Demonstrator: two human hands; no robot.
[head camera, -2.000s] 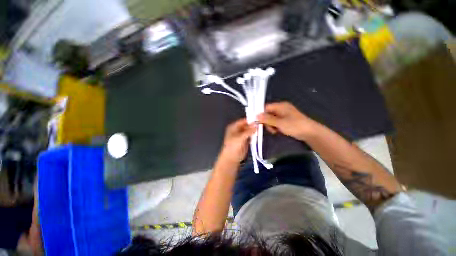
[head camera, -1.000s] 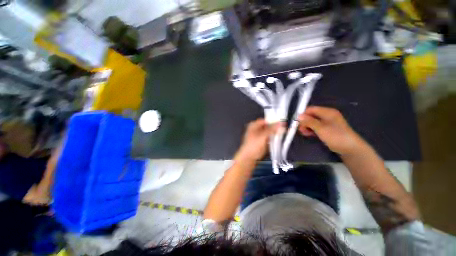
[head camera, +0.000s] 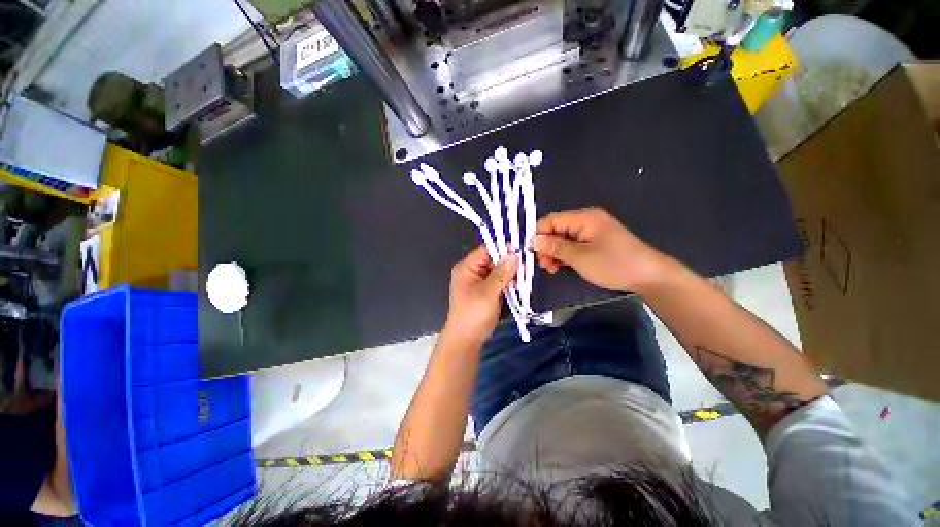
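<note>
Several white cables (head camera: 495, 211) with round knobs at their far ends fan out over the black work mat (head camera: 608, 165), in front of the mould plate. Two of them spread to the left. My left hand (head camera: 482, 288) is closed around the middle of the bundle. My right hand (head camera: 588, 247) pinches one or more cables at the bundle's right side with thumb and fingers. The near ends hang below my hands at the bench edge, over my lap.
The silver mould plate (head camera: 484, 82) with steel posts stands at the back. A white disc (head camera: 228, 287) lies on the green bench at left. A blue plastic bin (head camera: 191, 443) stands left, a cardboard carton (head camera: 866, 237) right. Another person's arm (head camera: 60, 453) shows at far left.
The view has swung and sharpened. One second ago the cables were split into two groups with my right hand farther out; now my hands are closer together and the cables more gathered.
</note>
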